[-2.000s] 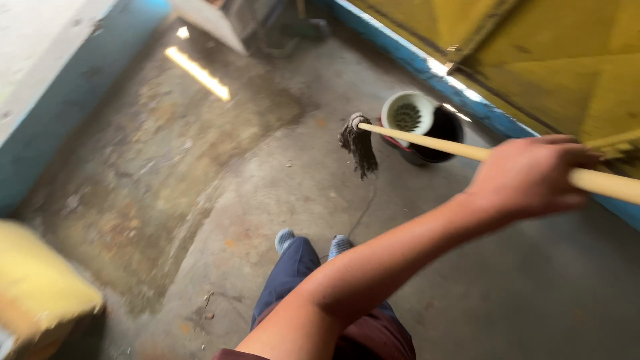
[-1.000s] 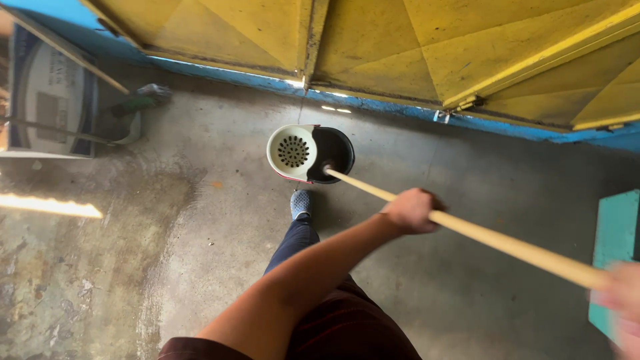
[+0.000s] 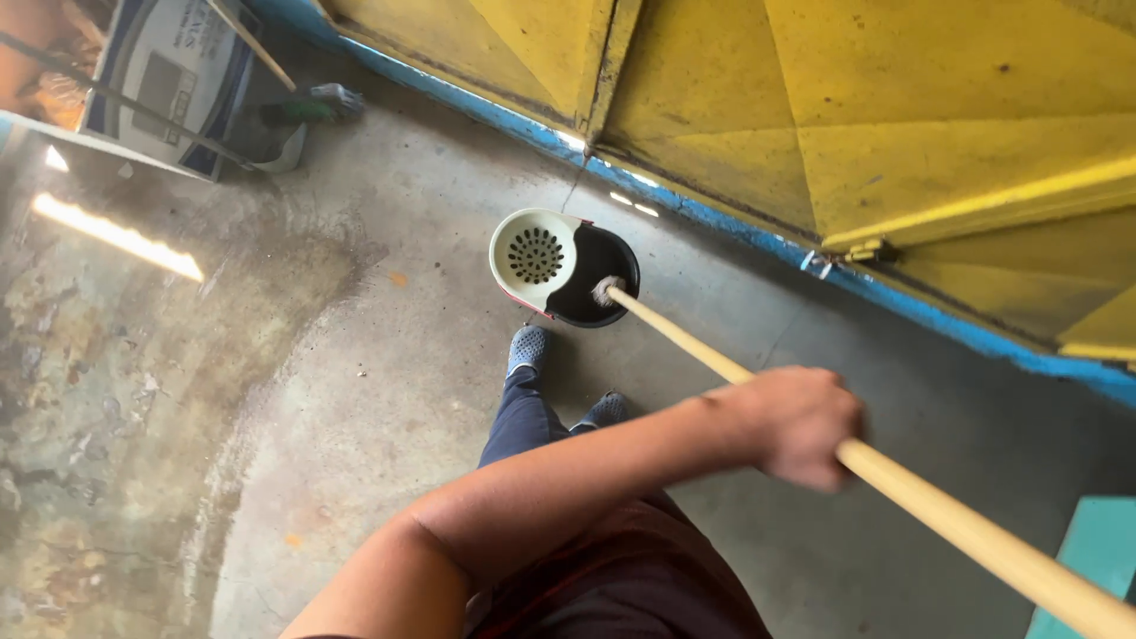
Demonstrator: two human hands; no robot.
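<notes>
My left hand (image 3: 812,428) is closed around the wooden handle of a mop (image 3: 683,340), with the forearm reaching across from the lower left. The handle slants from the right bottom corner down into a black mop bucket (image 3: 632,266). Only the pale top of the mop head (image 3: 609,291) shows inside the bucket's dark part; its strands are hidden. A whitish perforated wringer basket (image 3: 535,257) covers the bucket's left side. My right hand is out of the frame.
My feet in blue perforated clogs (image 3: 529,348) stand close below the bucket. Yellow metal doors (image 3: 701,106) rise beyond a blue sill (image 3: 692,206). A printed box (image 3: 169,80) with poles is at upper left; a turquoise object (image 3: 1096,546) is at lower right.
Two seconds ago the mop head hung outside the bucket, to its left; it is now inside. My right hand, at the right edge one second ago, has left the view.
</notes>
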